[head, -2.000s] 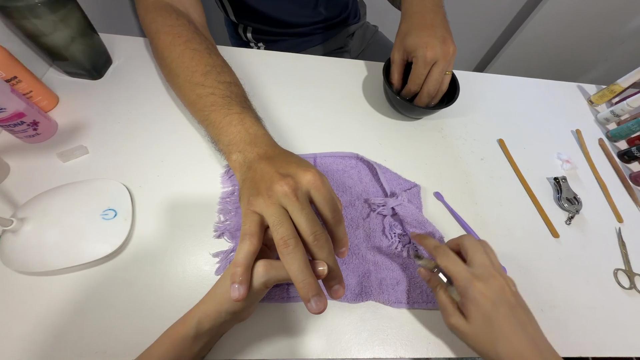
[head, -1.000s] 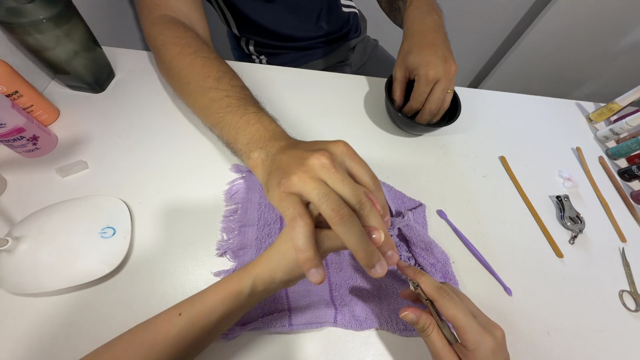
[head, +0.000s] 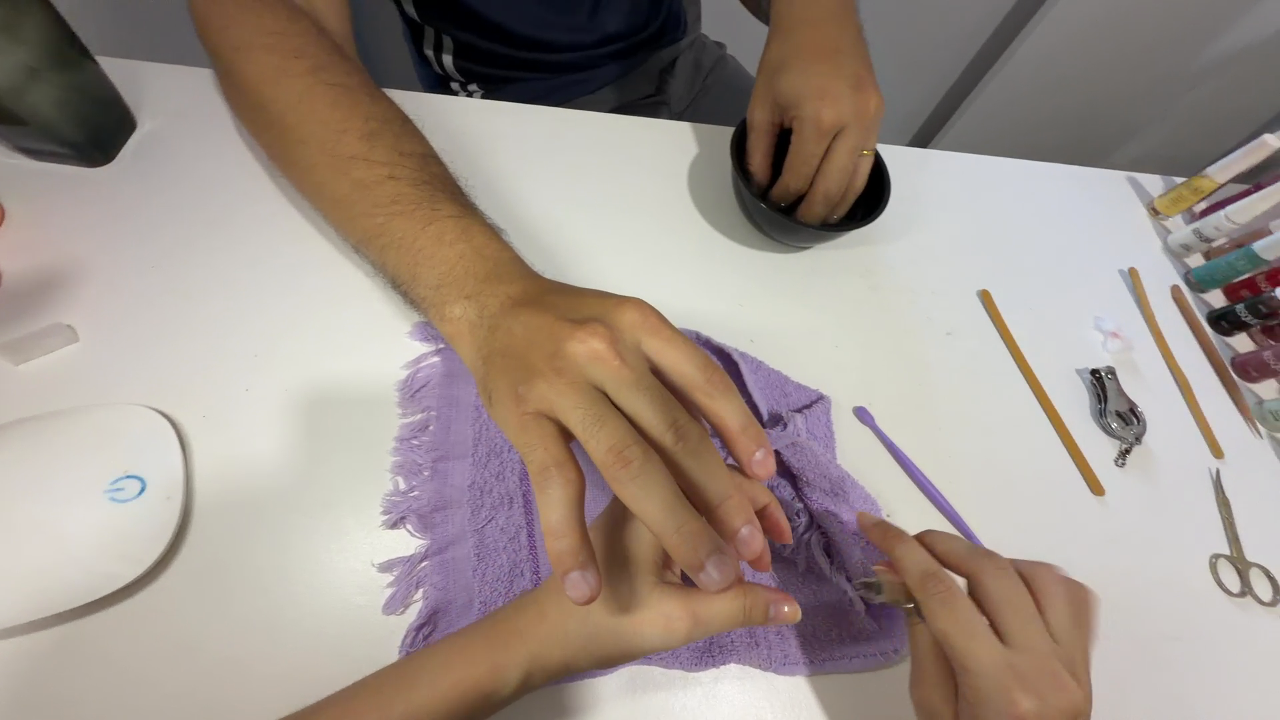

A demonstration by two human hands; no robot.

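Observation:
My left hand (head: 650,590) lies palm up beneath the other person's hand (head: 610,400), its thumb below their fingertips and its other fingers partly hidden. In my right hand (head: 1000,620), at the lower right, is a small metal cuticle nipper (head: 885,590), mostly covered by my fingers; its tip is over a crumpled, fringed end of the purple towel (head: 500,500). Both the person's hand and my left hand are above this towel. The person's second hand (head: 820,110) has its fingertips in a black bowl (head: 800,225).
A purple plastic stick (head: 915,475) lies beside the towel. Further right are a wooden stick (head: 1040,390), a nail clipper (head: 1117,415), small scissors (head: 1240,560) and several nail polish bottles (head: 1230,262). At the left are a white device (head: 80,520) and a dark container (head: 60,90).
My right hand, with the nipper, has moved away from the person's fingertips, to the right. My left thumb is now apart from their fingertip.

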